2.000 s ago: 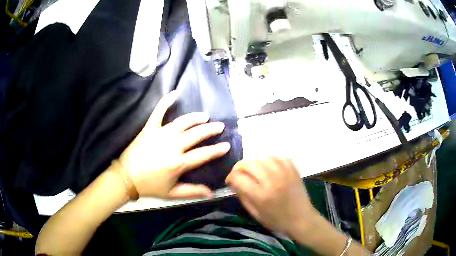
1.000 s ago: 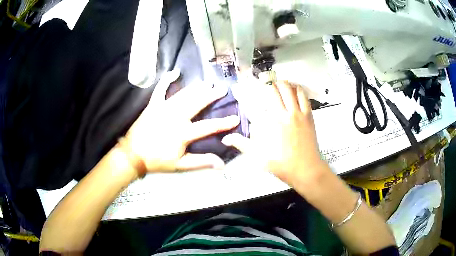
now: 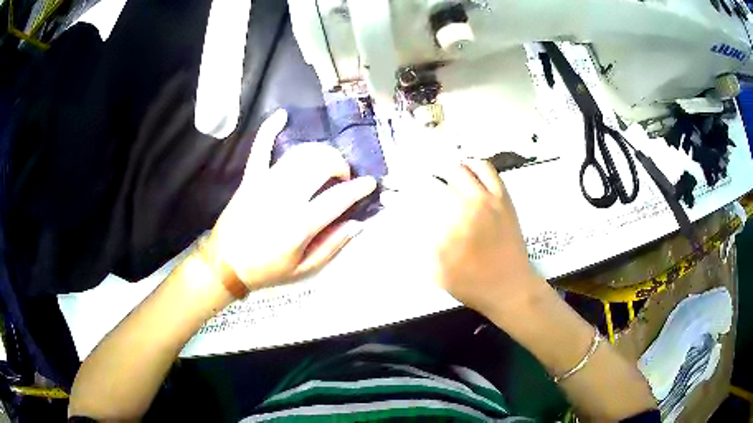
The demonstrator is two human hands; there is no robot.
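The dark garment (image 3: 116,157) covers the left of the table and runs up to the needle area, bluish under the light. The white sewing machine (image 3: 528,33) stands behind it, with the presser foot area (image 3: 360,95) over the cloth. My left hand (image 3: 289,215) lies on the garment's near edge, fingers bent and pressing the cloth. My right hand (image 3: 479,240) rests on the table right of the cloth edge, fingers curled. Glare hides its fingertips, and I cannot tell whether it holds anything.
The long white lamp (image 3: 221,66) hangs left of the needle. Black scissors (image 3: 607,157) lie on the right, beside a dark fabric strip (image 3: 660,178) and black cloth scraps (image 3: 702,149). The white table's front edge (image 3: 330,326) curves nearby. A yellow frame (image 3: 611,289) stands at the lower right.
The garment's near edge has moved away from me toward the needle. My right hand has moved up from the table's front edge and its fingers are more curled than a second ago. My left fingers have bent.
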